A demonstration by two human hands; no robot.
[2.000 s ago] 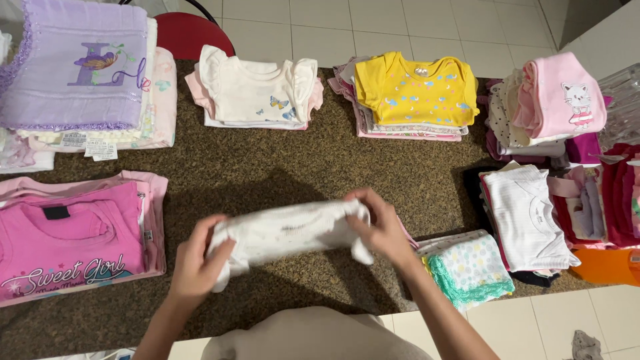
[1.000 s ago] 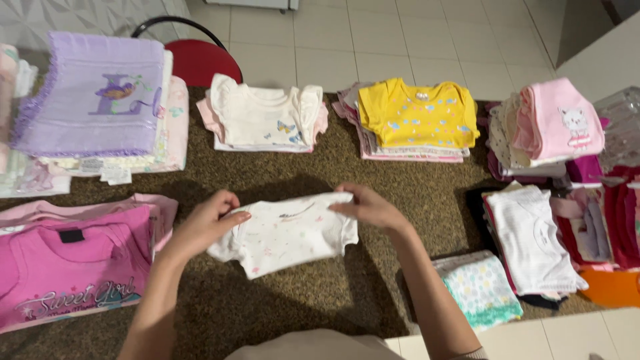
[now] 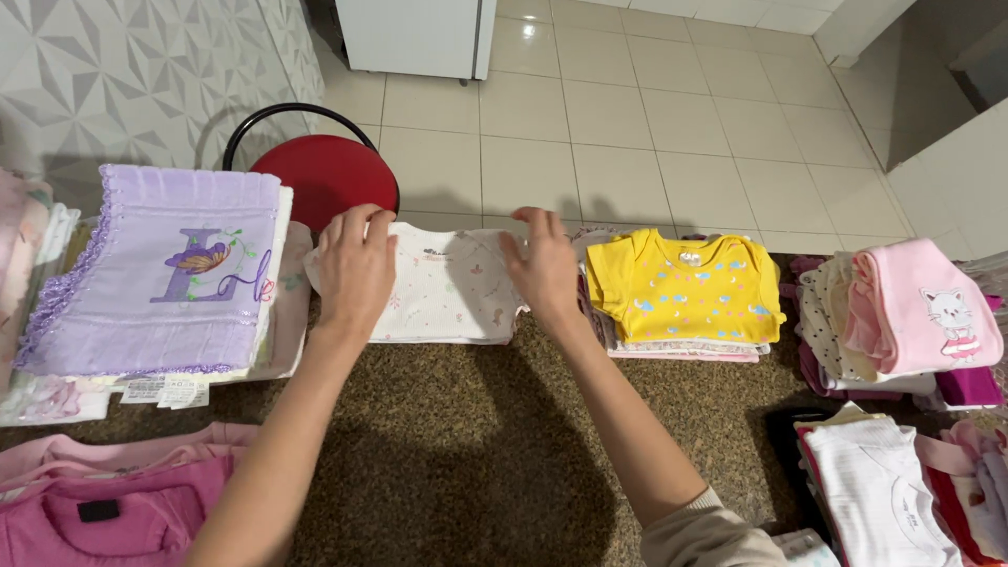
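A folded white baby bodysuit (image 3: pixel 449 287) with small prints lies on top of a stack at the counter's far edge. My left hand (image 3: pixel 358 268) rests over its left side, fingers pointing away and slightly bent. At the right side, my right hand (image 3: pixel 545 264) has its fingers raised and apart, near the sleeve. Whether either hand pinches the cloth does not show. To the right is a stack topped by a yellow bodysuit (image 3: pixel 689 291). On the left sits a pile topped by a lilac embroidered towel (image 3: pixel 197 268).
Pink shirts (image 3: pixel 110 504) lie at the lower left of the granite counter (image 3: pixel 465 441). At the right are stacks with a pink cat-print garment (image 3: pixel 921 307) and a white garment (image 3: pixel 878 480). A red chair (image 3: pixel 327 177) stands beyond the far edge.
Both hands have carried the white bodysuit from mid-counter to the far stack, where it now covers the butterfly-print top seen there before. The view has shifted to show more floor.
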